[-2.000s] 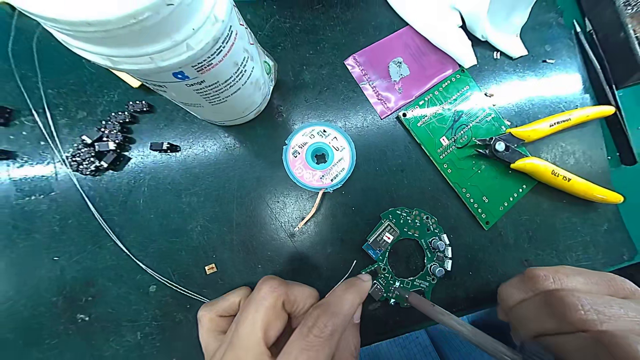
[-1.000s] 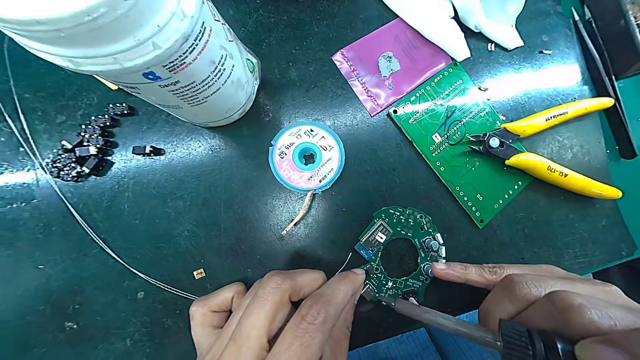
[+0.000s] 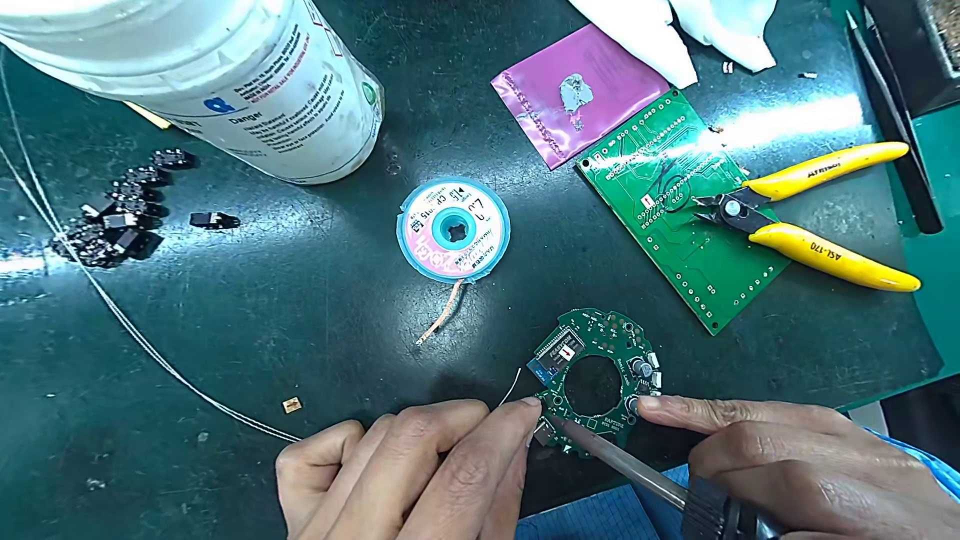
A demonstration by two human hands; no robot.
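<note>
A ring-shaped green circuit board [image 3: 600, 337] lies near the front edge of the dark mat. My left hand [image 3: 420, 465] is closed on thin solder wire [image 3: 172, 367], its fingertips at the board's lower left. My right hand [image 3: 810, 465] holds a soldering iron [image 3: 630, 465], whose tip meets the board's lower left, close to my left fingertips. The right index finger rests on the board's right side by a small round capacitor. A short wire end sticks up from my left fingers. Behind the board lies a spool of desoldering braid [image 3: 454, 229] with its copper end out.
A large white bottle [image 3: 300, 105] stands at the back left, near a pile of small black components [image 3: 120, 217]. Yellow-handled flush cutters [image 3: 825, 259] lie across a green rectangular circuit board [image 3: 652, 232]. Beyond are a pink bag [image 3: 540, 97], white cloth-like pieces [image 3: 637, 30] and tweezers [image 3: 900, 135].
My right index finger, off the ring-shaped board two seconds ago, now rests on its right side. The iron's tip has moved up and left on the board.
</note>
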